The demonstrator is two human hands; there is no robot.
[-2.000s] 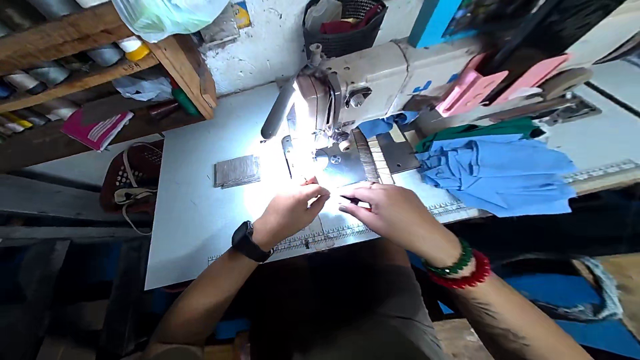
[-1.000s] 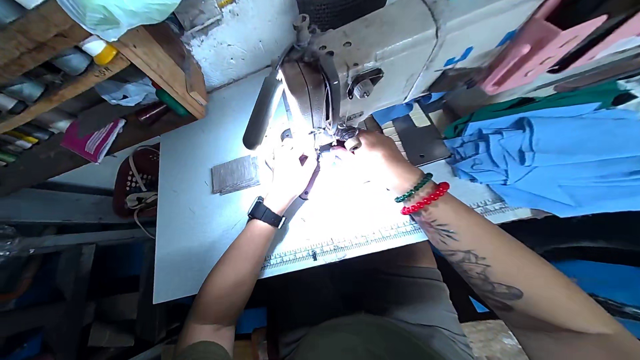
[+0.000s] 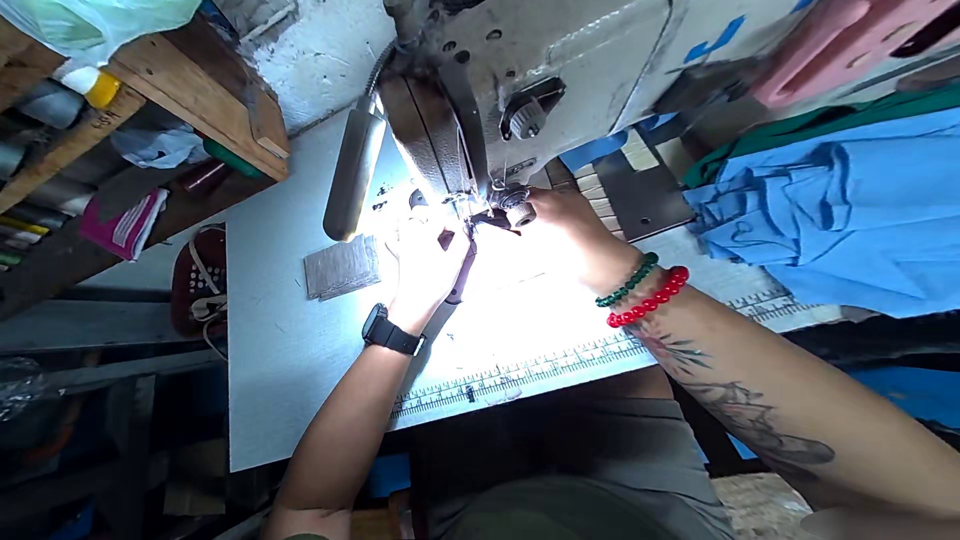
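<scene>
My left hand (image 3: 431, 251) is under the sewing machine's head (image 3: 442, 135), just left of the needle area, washed out by the lamp's glare. A dark narrow tool or strip (image 3: 463, 270) runs down beside its palm; whether the fingers grip it I cannot tell. On the right, my right hand (image 3: 559, 225) reaches to the needle area, its fingertips by the round metal thread tension knob (image 3: 521, 214) and a small dark piece. Glare and the knob hide what those fingers hold. A cylindrical lamp (image 3: 354, 176) shines from the left of the head.
A stack of grey rectangular pieces (image 3: 343, 268) lies left of my left hand. Printed ruler markings (image 3: 517, 375) run along the table's front edge. Blue fabric (image 3: 847, 202) is heaped at the right, with green fabric behind. A wooden shelf (image 3: 202, 97) with thread spools stands at the left.
Two seconds ago both hands were together over the table in front of the machine; now they are up at the needle area. The view has moved closer to the machine.
</scene>
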